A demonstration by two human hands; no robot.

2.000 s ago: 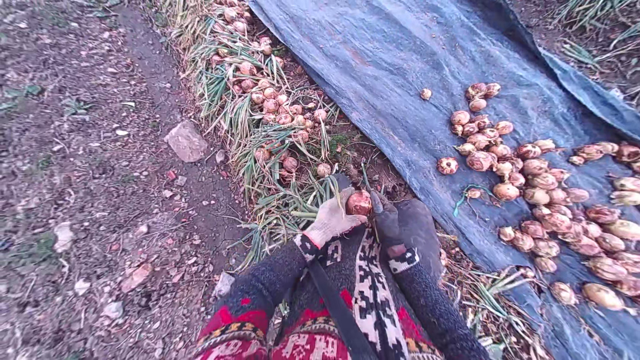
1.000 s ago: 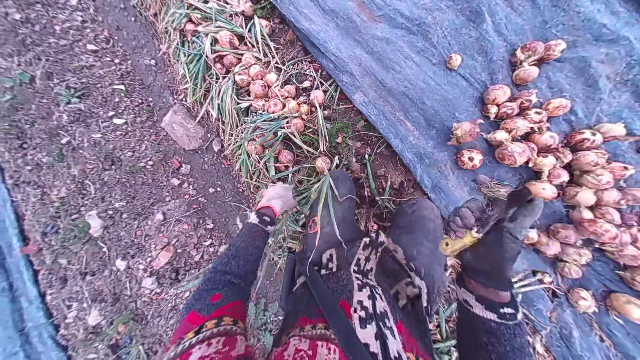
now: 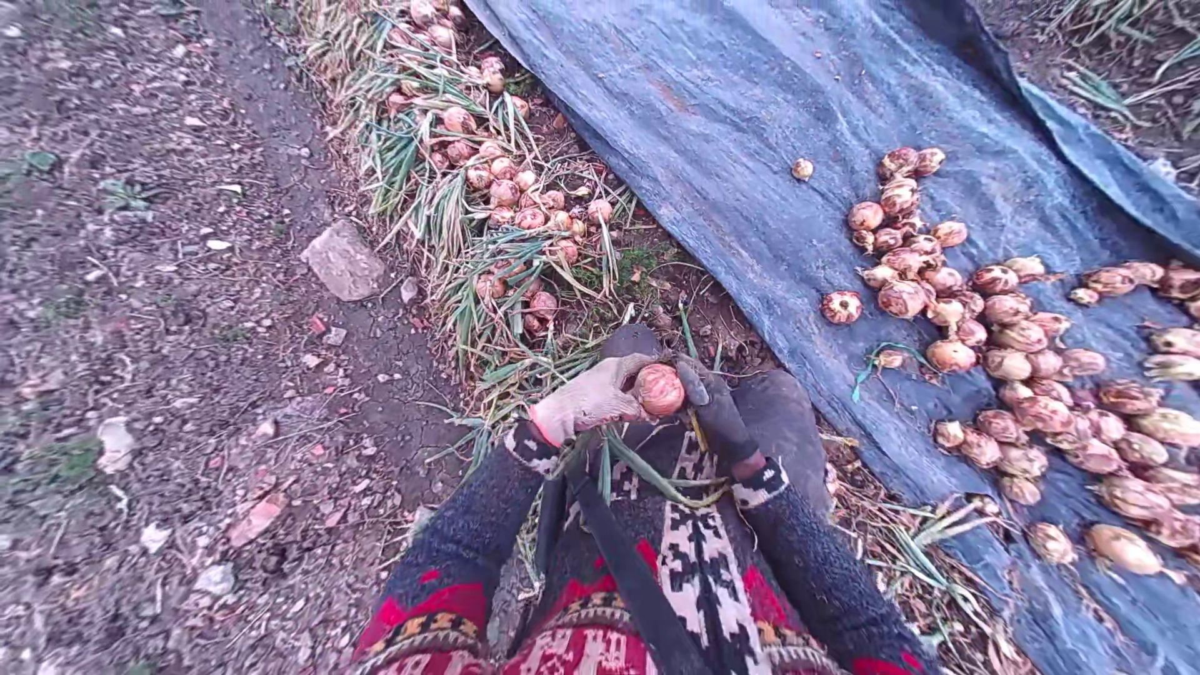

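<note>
My left hand point(image 3: 592, 398), in a pale knit glove, grips an onion point(image 3: 659, 390) from its left side, above my lap. Long green leaves point(image 3: 656, 480) hang below the onion toward my sweater. My right hand point(image 3: 714, 412), in a dark glove, is at the onion's right side; something yellow shows just below its fingers, too little seen to name. Onions with leaves point(image 3: 503, 193) lie in a row on the ground ahead and to the left. Trimmed onions point(image 3: 1022, 366) lie in a heap on the blue tarp to the right.
The blue tarp point(image 3: 712, 141) runs diagonally from top centre to lower right. A large stone point(image 3: 344, 262) lies on the soil path at left, among smaller stones. A thin green string point(image 3: 864, 371) rests on the tarp. Dry leaves point(image 3: 937, 553) litter the tarp's near edge.
A second ago my hands were apart, the left low by the leafy onions and the right over the tarp's heap. Now both are together at an onion above my lap.
</note>
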